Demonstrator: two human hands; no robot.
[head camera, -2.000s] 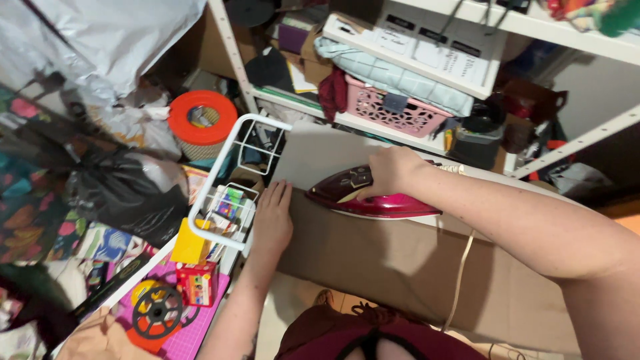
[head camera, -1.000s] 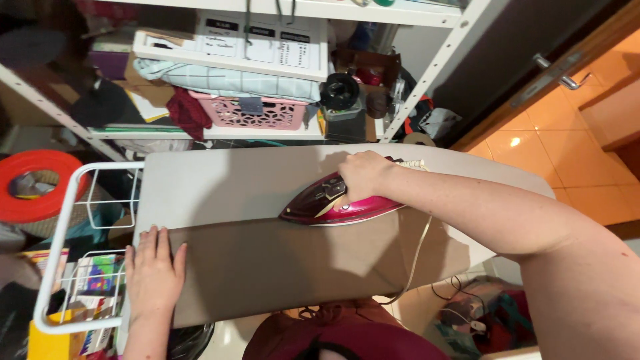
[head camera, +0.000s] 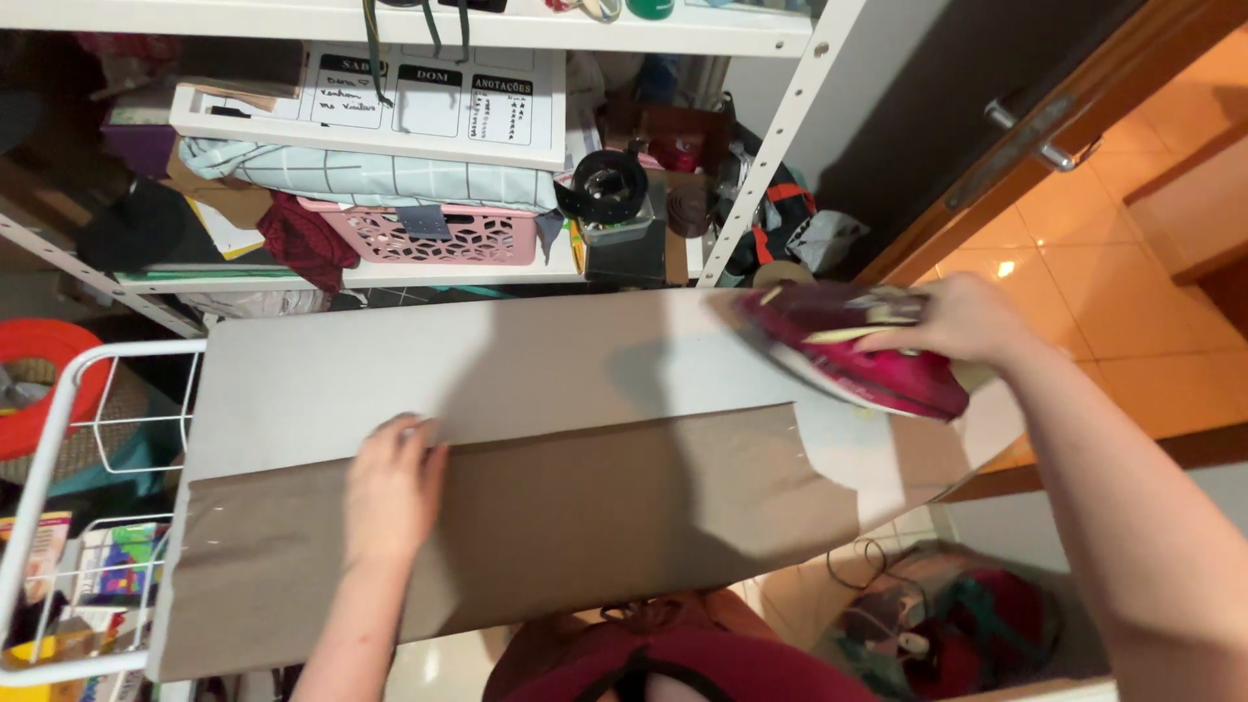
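Note:
My right hand (head camera: 960, 327) is closed on the handle of a magenta clothes iron (head camera: 858, 356), near the right end of the ironing board (head camera: 361, 366). The iron is tilted and a little blurred; whether it touches the board I cannot tell. A brown cloth (head camera: 585, 507) lies along the near side of the board, its upper edge running nearly the board's length. My left hand (head camera: 395, 487) rests on this cloth near its upper edge, left of the middle, holding nothing that shows, its fingers partly bent.
Behind the board stands a white metal shelf unit (head camera: 770, 146) with a pink plastic basket (head camera: 439, 234) and folded checked cloth (head camera: 370, 175). A white wire rack (head camera: 44, 487) juts from the board's left end. At the right are a door handle (head camera: 1033, 136) and an orange tiled floor (head camera: 1102, 263).
The iron in my right hand has moved right, from over the cloth's upper edge to the board's right end. My left hand has moved right from the cloth's left end. The view has swung right.

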